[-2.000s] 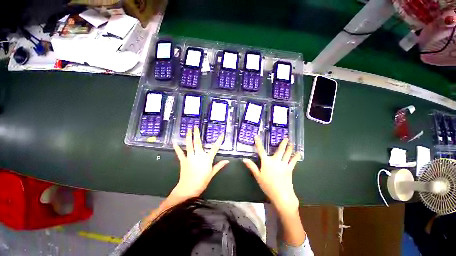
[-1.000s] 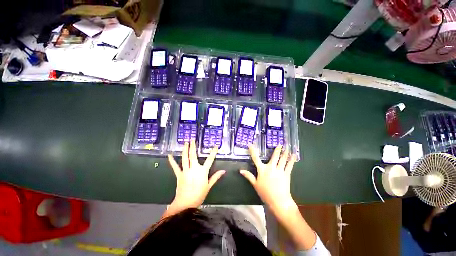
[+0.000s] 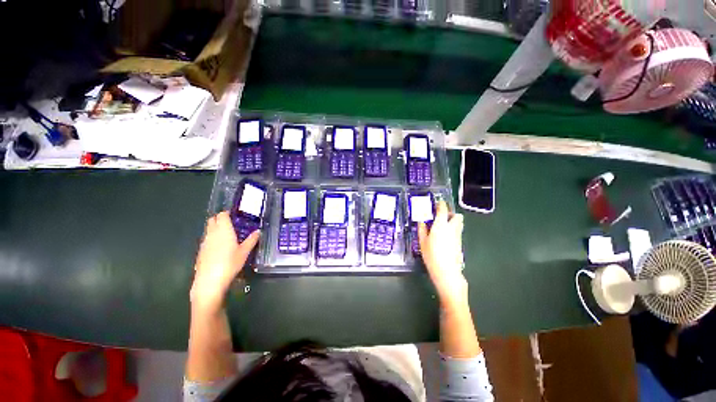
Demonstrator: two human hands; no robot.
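Observation:
A clear plastic tray (image 3: 341,271) lies on the dark green bench and holds two rows of purple keypad phones with lit white screens. My left hand (image 3: 220,255) grips the front-left keypad phone (image 3: 250,202), which is tilted in its pocket. My right hand (image 3: 442,247) has thumb and fingers around the front-right keypad phone (image 3: 421,207) and covers part of its keypad. The middle phones of the front row, such as one keypad phone (image 3: 332,228), are untouched. White strips show beside some phones.
A smartphone (image 3: 477,181) lies right of the tray. Papers (image 3: 149,129) and an open cardboard box (image 3: 212,59) are at left. A metal post (image 3: 502,94), pink fan (image 3: 659,74), red object (image 3: 598,200) and white fan (image 3: 675,281) stand right. A red stool (image 3: 47,365) is below left.
My hands have moved apart from the tray's front edge to the two outer front phones. The front-left phone is now tilted. The tray sits lower in view.

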